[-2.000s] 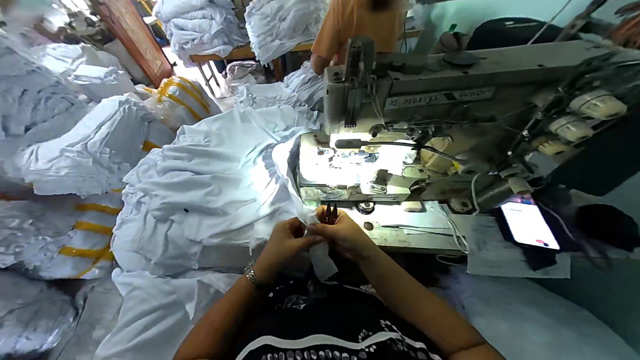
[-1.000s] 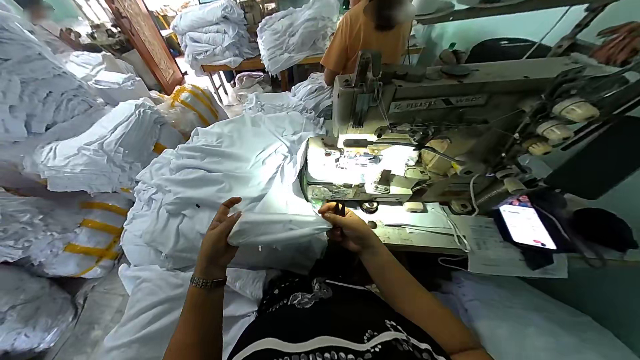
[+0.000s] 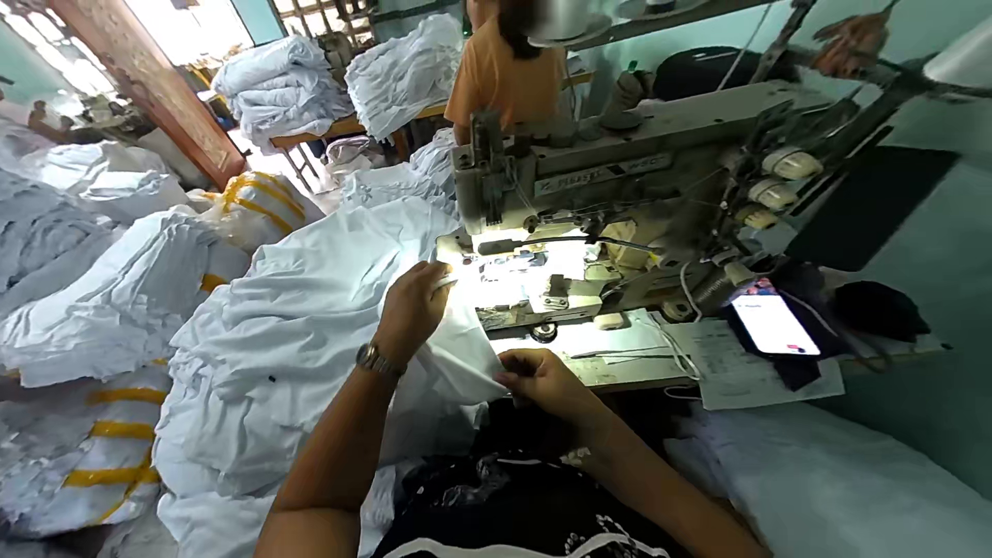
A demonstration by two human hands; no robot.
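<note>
White fabric [image 3: 310, 310] lies heaped at the left of an industrial sewing machine [image 3: 604, 170], one part stretched between my hands. My left hand [image 3: 415, 310] grips its upper edge close beside the lit needle area [image 3: 519, 271]. Below the machine bed, my right hand [image 3: 542, 384] pinches the cloth's lower right edge between thumb and fingers. The needle itself is lost in the glare. Whether my right hand also holds the dark-handled tool seen earlier cannot be told.
A phone [image 3: 775, 322] with a lit screen lies on papers [image 3: 721, 364] at the right. Bundles of white cloth [image 3: 124, 287] fill the left side. A person in an orange top [image 3: 511, 77] is behind the machine. Thread cones [image 3: 570, 19] stand above it.
My left hand has moved up and right to the needle area, carrying the cloth's edge. My right hand still pinches the cloth, slightly lower. The dark handles in it earlier no longer show.
</note>
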